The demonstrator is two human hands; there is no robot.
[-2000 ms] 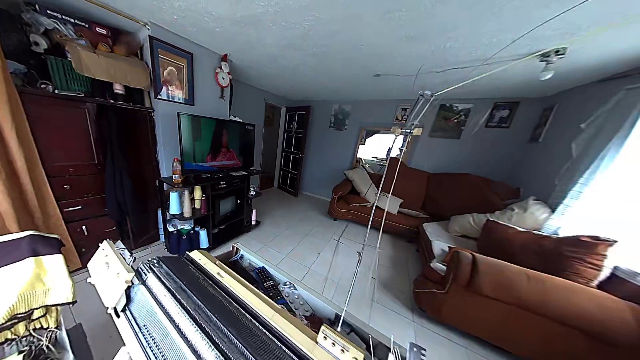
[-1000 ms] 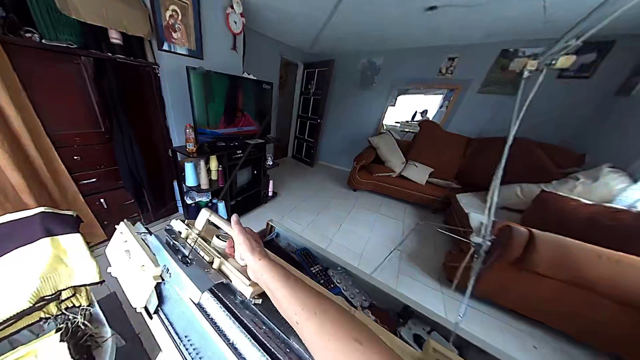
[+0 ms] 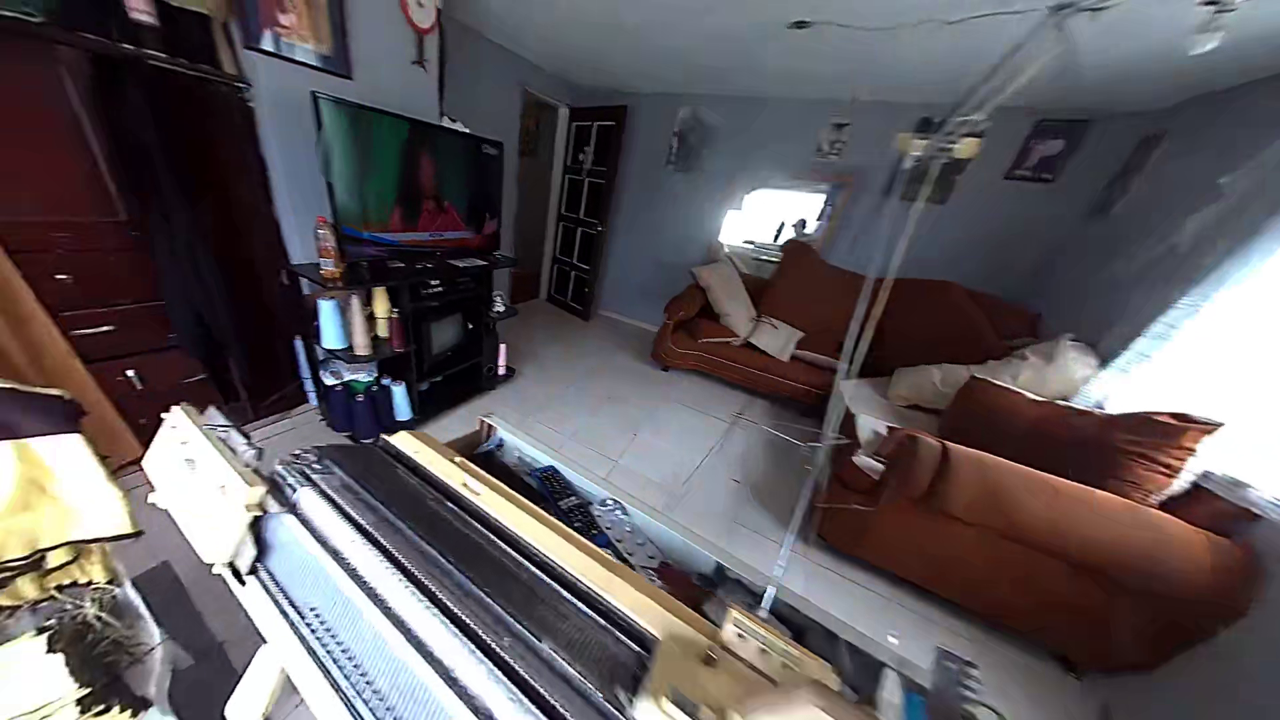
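A flatbed knitting machine [image 3: 480,580] runs diagonally from the left middle to the bottom edge, its needle bed [image 3: 350,600] bare of fabric at this end. The beige carriage [image 3: 690,675] sits blurred at the bottom, near the yarn mast's base [image 3: 770,645]. Against the carriage, at the frame's bottom edge, a blurred skin-toned patch appears to be my right hand [image 3: 800,703]; its fingers and hold cannot be made out. My left hand is not in view. The yarn mast [image 3: 850,350] rises from the machine with tension parts near its top.
Behind the machine a long box [image 3: 610,475] holds a remote control and other small things. Yellow and dark knitted fabric [image 3: 60,480] lies at the left. A black stand [image 3: 400,270] bears a television and yarn cones [image 3: 332,323]. Brown sofas [image 3: 1030,540] stand at the right.
A second ago my right hand was at the carriage near the machine's left end; the carriage is now at the bottom, towards the right. The view has swung and blurred.
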